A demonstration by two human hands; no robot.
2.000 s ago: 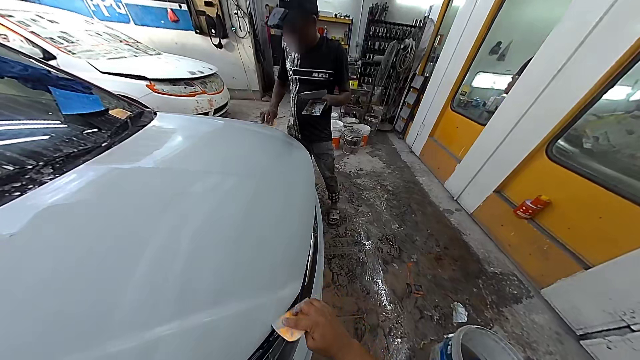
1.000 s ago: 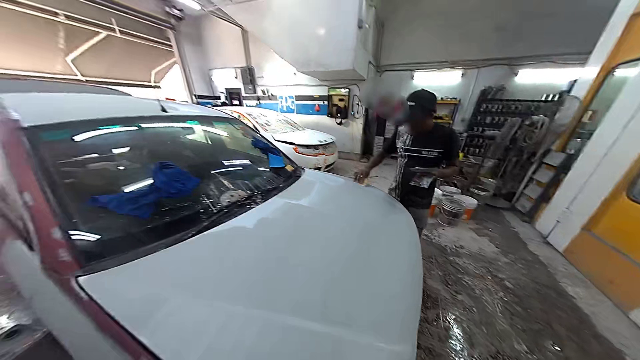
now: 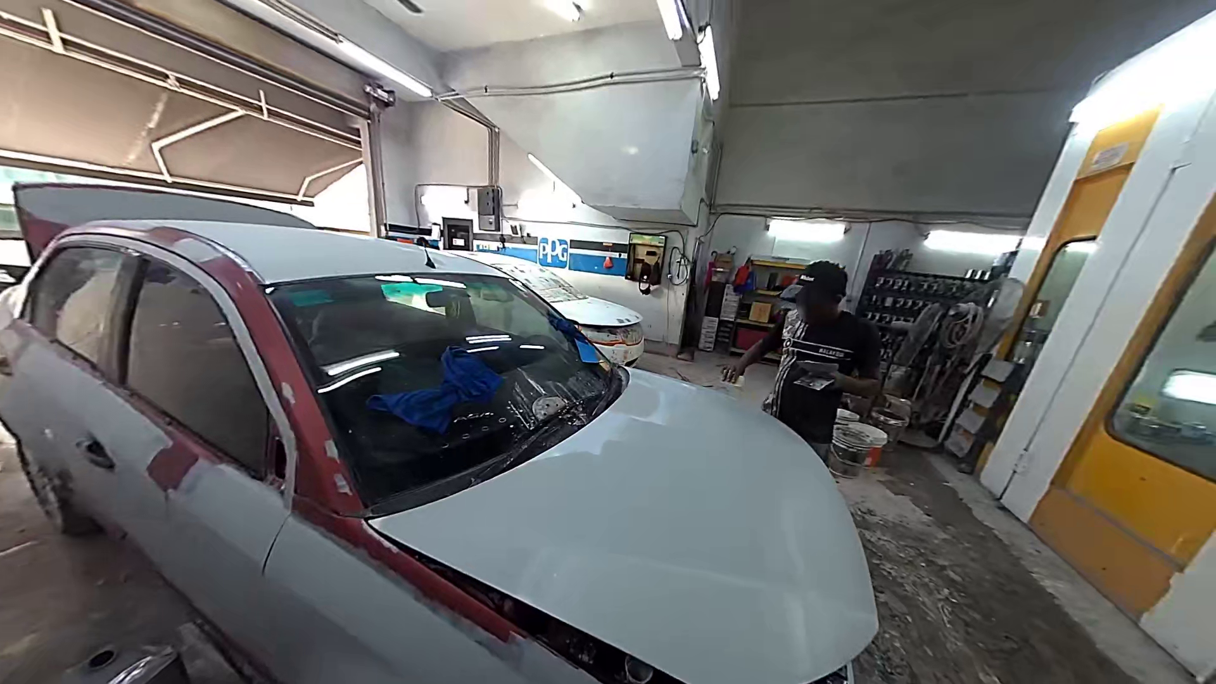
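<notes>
Neither my left hand nor my right hand shows in the head view. A car with a grey-primed hood (image 3: 655,513) fills the lower middle, its side a patchwork of grey and red. A blue cloth (image 3: 442,389) lies crumpled on the windshield (image 3: 399,323), which is wet near its lower corner. Dark gaps run along the hood's near edge. At the hood's far side stands a person in a black cap and a dark shirt (image 3: 822,366), holding a flat object in one hand; the other arm reaches toward the hood.
Buckets (image 3: 855,446) stand behind the person on a wet, stained floor (image 3: 950,560). A white car (image 3: 589,313) is parked behind. Loaded shelves (image 3: 760,294) line the back wall. Yellow and white booth doors (image 3: 1092,475) rise at the right; a metal part (image 3: 142,665) lies at bottom left.
My right hand, holding a small pale and orange pad near the hood's front edge two seconds ago, is out of view. The view has swung left and up, showing more of the car.
</notes>
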